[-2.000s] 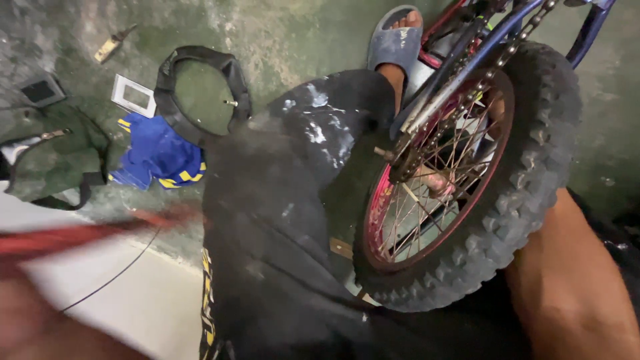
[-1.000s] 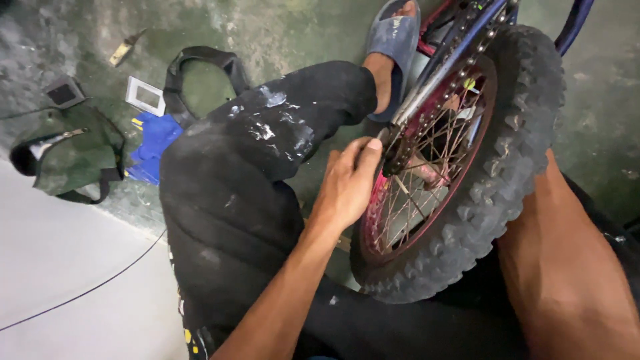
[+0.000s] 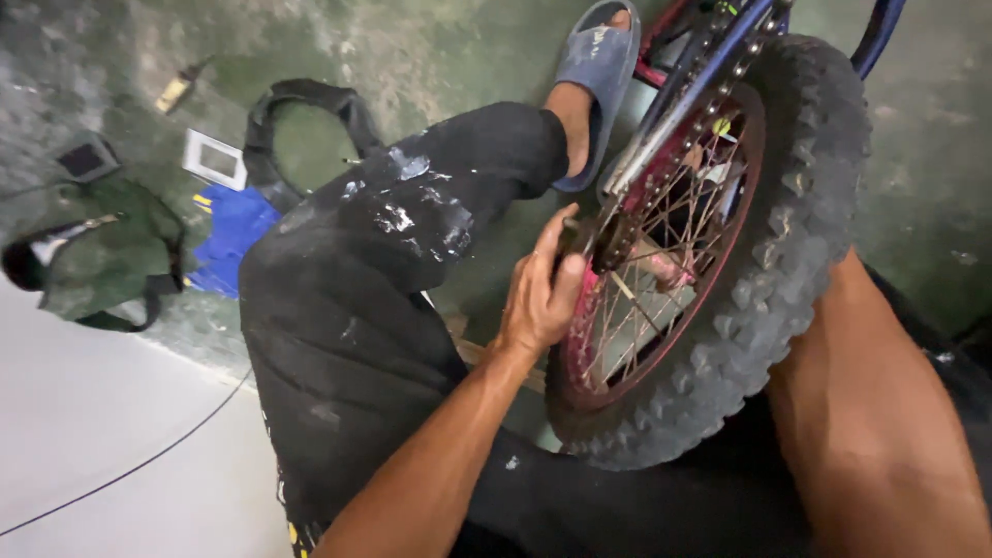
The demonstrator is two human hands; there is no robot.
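Observation:
A bicycle wheel with a knobby black tire (image 3: pixel 806 217) and a red rim (image 3: pixel 748 209) stands tilted between my legs. My left hand (image 3: pixel 542 291) is at the near side of its hub, thumb and fingers closed around the axle end (image 3: pixel 572 232), which they mostly cover. The chain (image 3: pixel 709 112) and the silver and blue frame tube (image 3: pixel 659 147) run up from there. Through the spokes the pinkish hub (image 3: pixel 659 263) shows. My right forearm (image 3: pixel 876 387) goes up behind the tire, which hides my right hand.
On the green floor at left lie a loose black tire (image 3: pixel 260 139), a blue cloth (image 3: pixel 232 232), a white frame-like piece (image 3: pixel 215 159), a dark green bag (image 3: pixel 116 256), a small yellowish bottle (image 3: pixel 174 93) and a dark square piece (image 3: pixel 87 159). A thin cable (image 3: pixel 155 457) crosses the pale surface.
A red blurred object at the left two seconds ago is out of view. My left hand has come to the axle end, which was bare then, and its fingers now close around it.

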